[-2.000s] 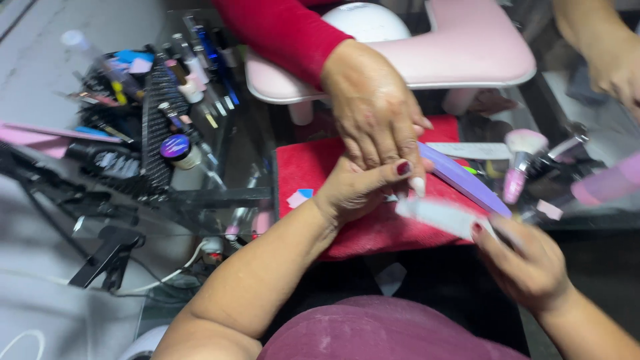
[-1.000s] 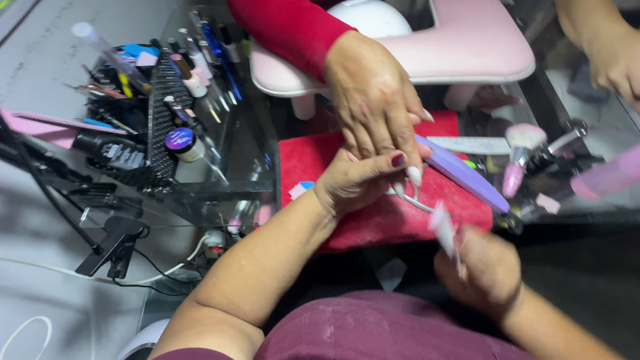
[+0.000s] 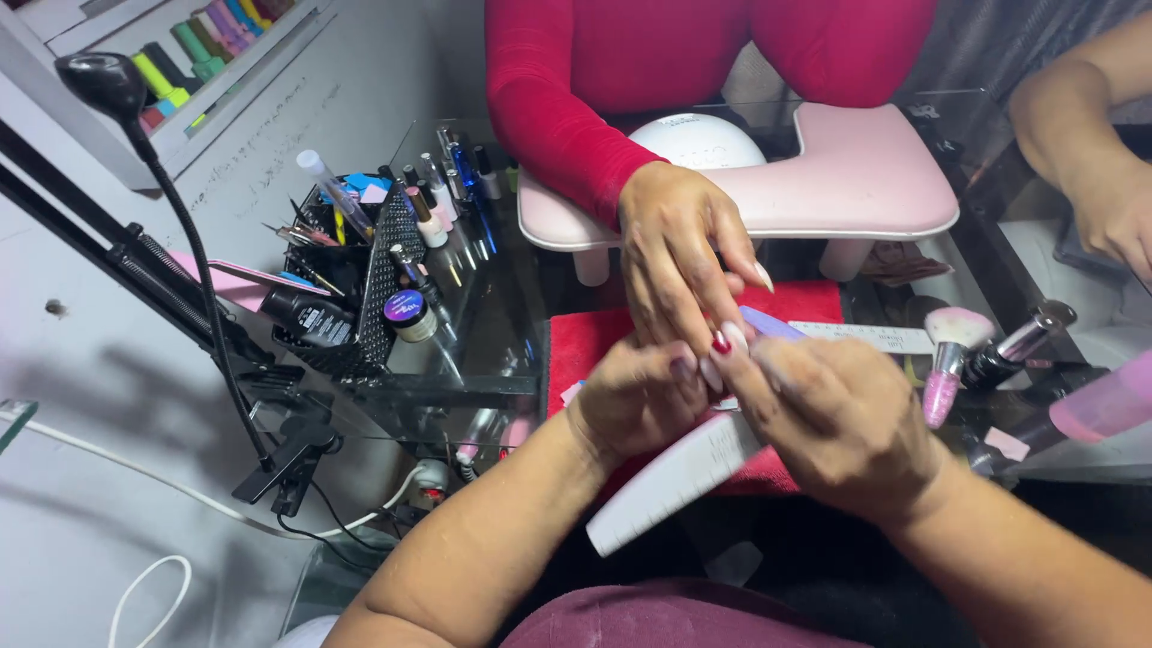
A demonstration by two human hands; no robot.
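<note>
Another person's hand [image 3: 679, 247], in a red sleeve, reaches over a pink armrest [image 3: 846, 193] with its long nails toward me. My left hand [image 3: 641, 391] grips that hand's fingertips from below. At the same fingertips, my right hand [image 3: 832, 418] has its thumb and finger against a nail and also holds a white nail file [image 3: 675, 486], which slants down to the left under my palm. A red towel [image 3: 585, 346] lies beneath the hands. A purple nail file [image 3: 769, 324] is partly hidden behind my right hand, beside a second white nail file [image 3: 864, 337] on the towel's right edge.
A black basket [image 3: 373, 306] of tools, a small jar [image 3: 409, 315] and nail polish bottles [image 3: 427, 220] stand at left. A clamped lamp [image 3: 202, 261] rises nearer the wall. A pink-handled brush [image 3: 949, 360] lies at right, and a white domed nail lamp [image 3: 697, 142] sits behind the armrest.
My right hand has moved up and left to the other person's fingertips, with the white file now pointing down left. The view has tilted up, showing more of the far side.
</note>
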